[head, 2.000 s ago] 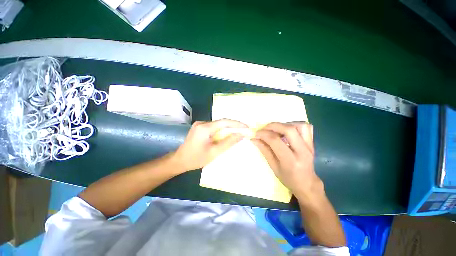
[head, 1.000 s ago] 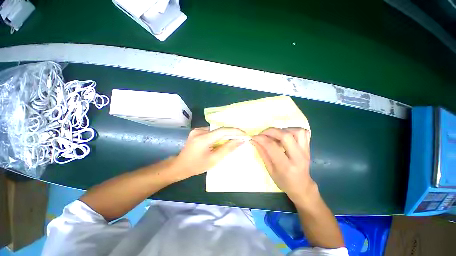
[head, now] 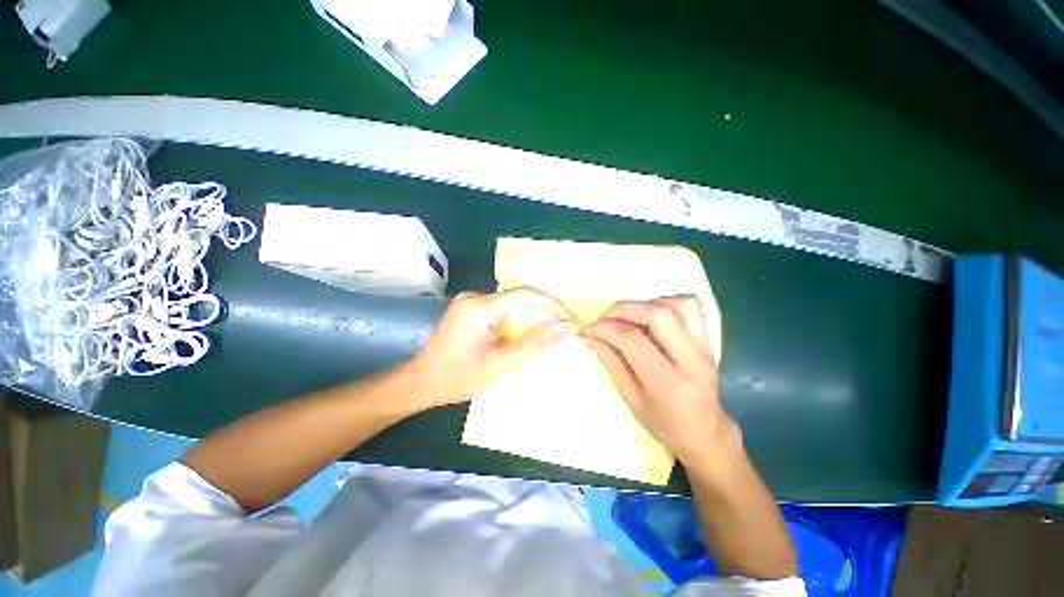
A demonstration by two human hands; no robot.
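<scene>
A large sticker sheet (head: 572,402), pale with yellowish edges, lies on the dark green bench in front of me. My left hand (head: 490,344) is over its left part and my right hand (head: 663,367) over its right part. Both hands' fingertips meet near the sheet's middle and pinch the sheet there. Whether a small sticker is between the fingertips is too small to tell. A closed white product box (head: 350,247) lies to the left, just beyond my left hand.
Tangled white cords (head: 146,274) lie on a clear plastic bag (head: 35,233) at left. A blue scale (head: 986,379) stands at far right. Beyond the pale metal strip (head: 467,155), the green belt carries an open white box (head: 414,41) and another item (head: 64,23) at top left.
The sheet has shifted and turned under my hands, its far edge bending and flattening. The open boxes on the belt have moved to the right. My hands stay together in nearly the same place.
</scene>
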